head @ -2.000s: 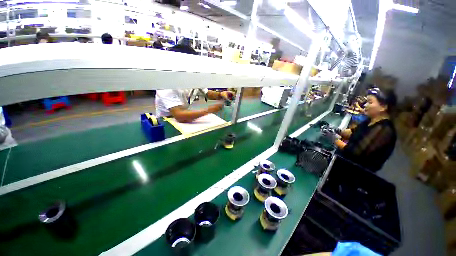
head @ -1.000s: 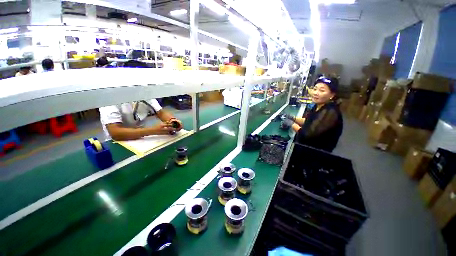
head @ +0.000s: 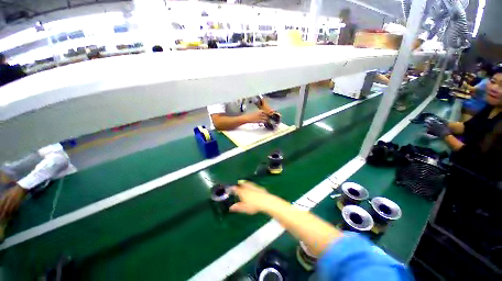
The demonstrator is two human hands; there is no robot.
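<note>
My right hand (head: 247, 198), bare with a blue sleeve, reaches across the belt from the lower right. Its spread fingertips are at the right side of a black unit with a silver-grey ring (head: 221, 193) on the green belt; whether they touch it is unclear. My left hand is out of the picture. Several flared inner units (head: 356, 217) stand on the near bench; my forearm partly covers one (head: 306, 253). A black housing (head: 271, 268) is cut off by the bottom edge. Another flared unit (head: 274, 163) stands farther along the belt.
White rails (head: 242, 253) edge the belt. A white overhead shelf (head: 181, 82) and post (head: 392, 82) stand ahead. A blue tape dispenser (head: 206, 144) is opposite, beside a worker's hands (head: 267, 117). Black parts (head: 421, 167) lie at right, near another person (head: 473, 131). A sleeved arm (head: 41, 170) is at left.
My right hand and blue-sleeved arm have come into view over the belt. The view has swung back left, bringing the black unit on the belt into view again.
</note>
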